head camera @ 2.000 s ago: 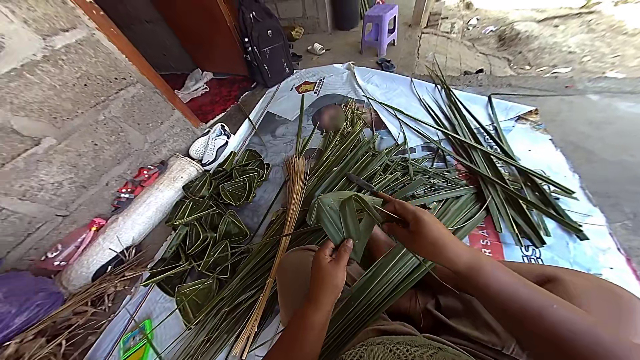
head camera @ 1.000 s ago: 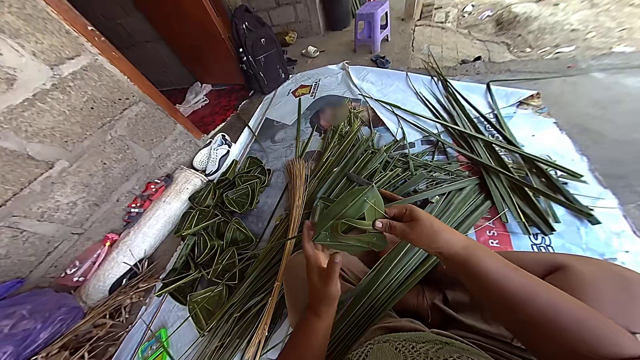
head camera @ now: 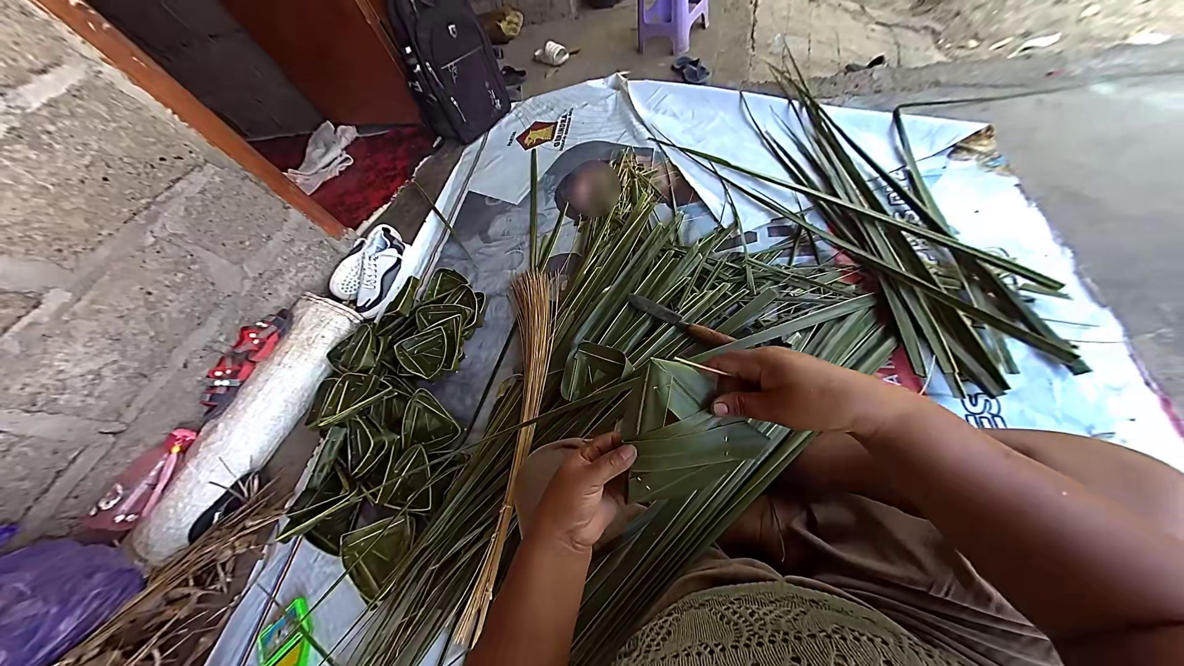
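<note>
My left hand [head camera: 588,490] pinches the lower left edge of a partly folded green palm leaf piece [head camera: 689,449] above my lap. At its upper right, my right hand [head camera: 786,384] grips the piece, with a thin pale sliver by the fingers. A knife [head camera: 668,317] with a wooden handle points up and left just beyond the right hand; whether that hand holds it, I cannot tell. One woven leaf pouch [head camera: 593,370] lies on the leaf strips [head camera: 638,268] beyond my left hand. Left of the bundle of thin sticks [head camera: 532,342] is a pile of woven leaf pouches [head camera: 430,342].
A printed banner sheet [head camera: 1045,231] covers the ground, with more long leaf strips [head camera: 888,222] at right. Along the left lie a white cylindrical post [head camera: 259,416], white shoes [head camera: 368,270], a purple plastic bag [head camera: 65,592] and a green plastic case [head camera: 285,634]. A black backpack [head camera: 449,65] stands beyond.
The leaf piece has been turned and refolded between my hands, its shape now pointed at the top. Both hands have shifted their hold on it.
</note>
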